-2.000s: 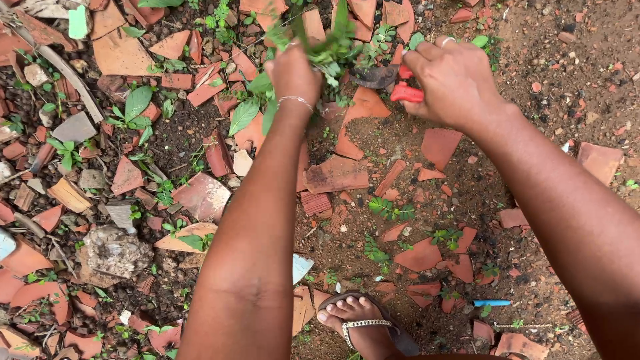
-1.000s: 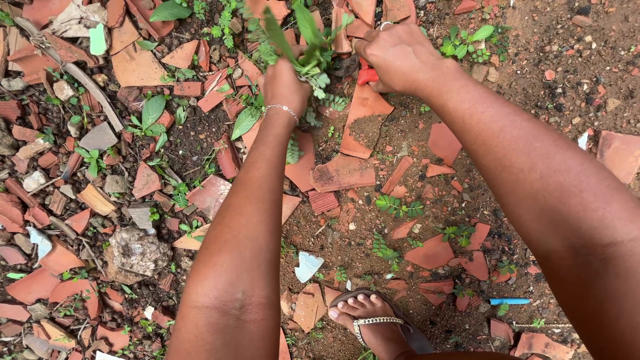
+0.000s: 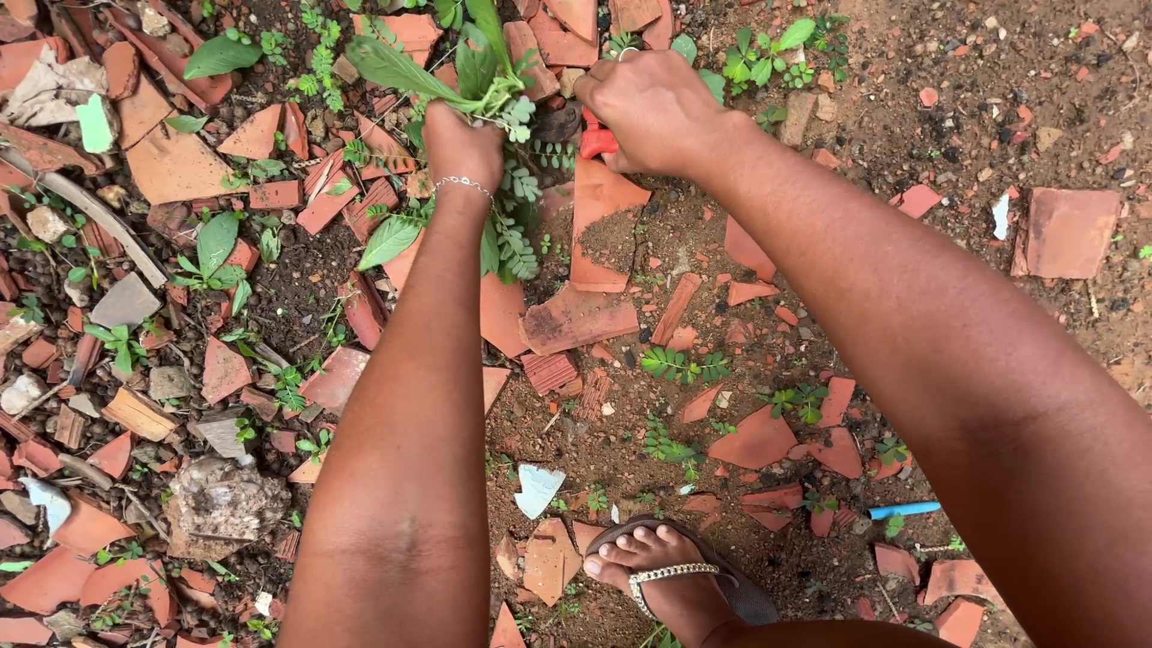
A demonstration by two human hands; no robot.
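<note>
My left hand [image 3: 463, 148], with a chain bracelet at the wrist, is closed around a bunch of green leafy weeds [image 3: 477, 76] at the upper middle. Leaves stick out above the fist and hang down beside it. Just to the right, my right hand [image 3: 652, 112], a ring on one finger, grips a tool by its red handle [image 3: 597, 139]; the tool's working end cannot be made out. That hand is low over broken clay tile pieces [image 3: 598, 234]. Small green plants [image 3: 765, 58] grow to the right of it.
Broken terracotta shards [image 3: 175, 166] and stones cover the left side. A large rough stone [image 3: 225, 504] lies lower left, a curved stick [image 3: 90, 211] above it. My foot in a flip-flop [image 3: 675, 571] is at the bottom. Brown soil [image 3: 900, 117] with scattered shards spreads on the right.
The left hand still holds the weeds, which blur less now. My right hand has stayed closed on the red handle, which now shows more than one second ago.
</note>
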